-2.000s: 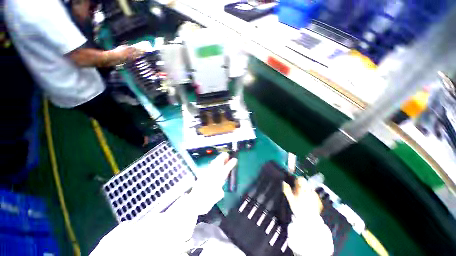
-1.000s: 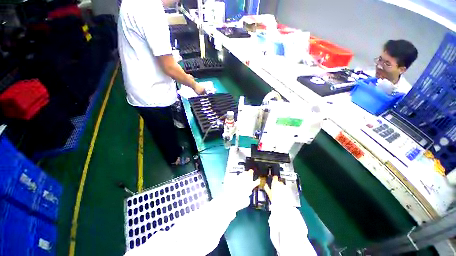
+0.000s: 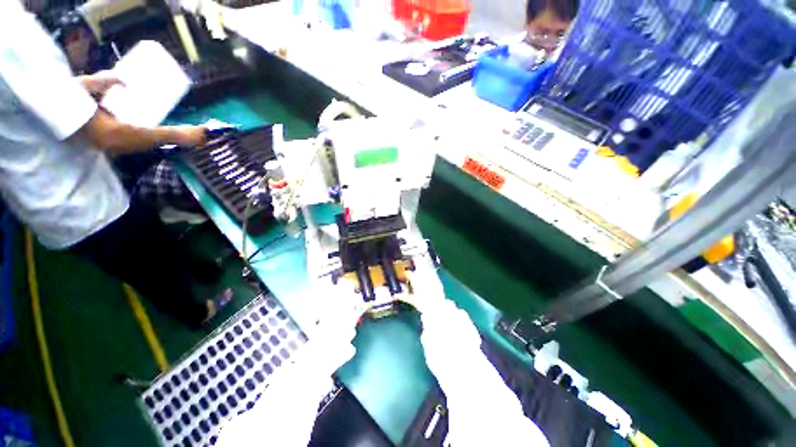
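The white press machine (image 3: 371, 161) with a green label stands in front of me. Two slim black wand units (image 3: 378, 281) lie side by side in its brown-orange fixture (image 3: 405, 265), under the head. My left hand (image 3: 339, 325) is at the left front corner of the press base and my right hand (image 3: 429, 307) at the right front corner. Both hands are overexposed and their fingers cannot be made out. The base's front buttons are mostly hidden.
A white parts tray (image 3: 229, 371) with dark ovals is at lower left. A black grooved tray (image 3: 229, 168) with units lies behind the press. A person (image 3: 61, 148) stands at left holding a white sheet. A metal post (image 3: 672, 223) slants at right. Another person sits behind a blue bin (image 3: 506, 80).
My hands have moved from the fixture, where they were at the units, apart to the two front corners of the press base. The view has swung right. The standing person now holds a white sheet.
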